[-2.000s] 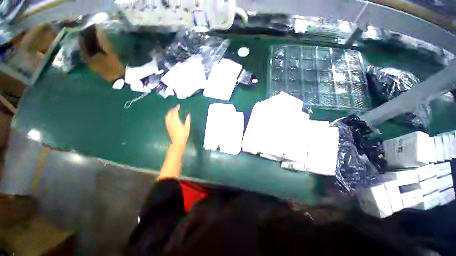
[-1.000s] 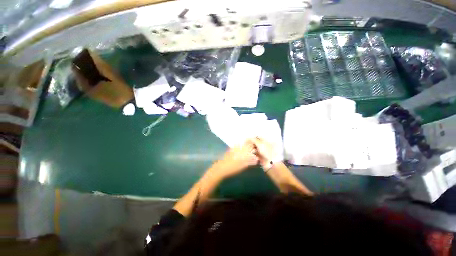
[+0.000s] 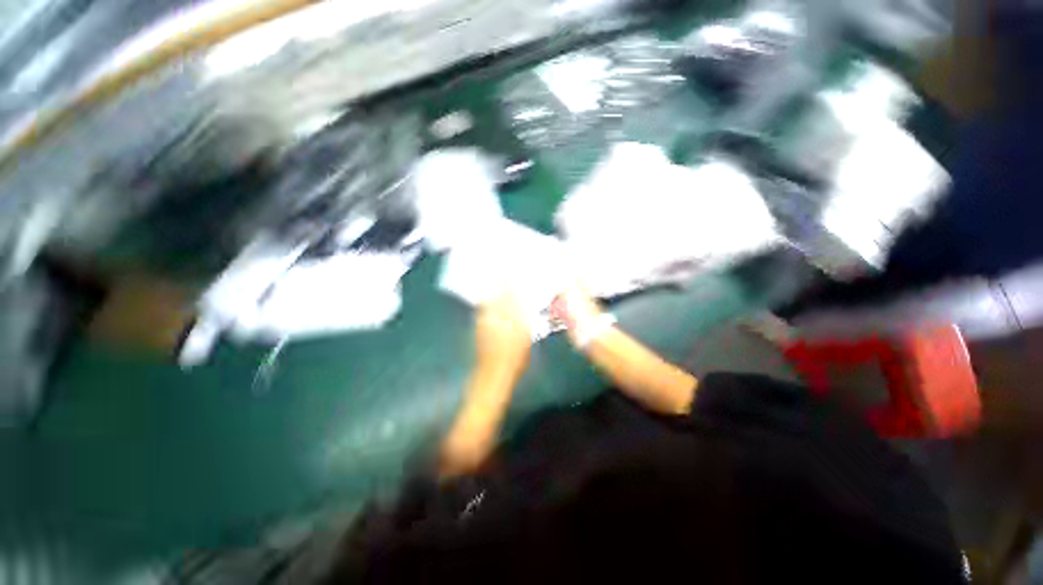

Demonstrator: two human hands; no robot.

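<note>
The picture is strongly blurred. My left hand [image 3: 503,314] and my right hand [image 3: 570,313] are close together at the near edge of a white stack [image 3: 492,257] on the green bench. Whether they grip it or only touch it cannot be told; the fingers are smeared. A larger white pile [image 3: 669,217] lies just right of and beyond my hands. More white sheets [image 3: 320,297] lie to the left, with a thin pale cord [image 3: 269,363] beside them.
A brown box [image 3: 137,314] is at the left. White boxes [image 3: 886,171] stand at the right. A person in dark blue [image 3: 995,183] is at the right edge, above a red stool [image 3: 944,383]. A pale shelf or rail crosses the top.
The view has swung and tilted, bringing the red stool and the dark blue clothing in at the right. Both hands remain together at the white stack; earlier only my left hand showed.
</note>
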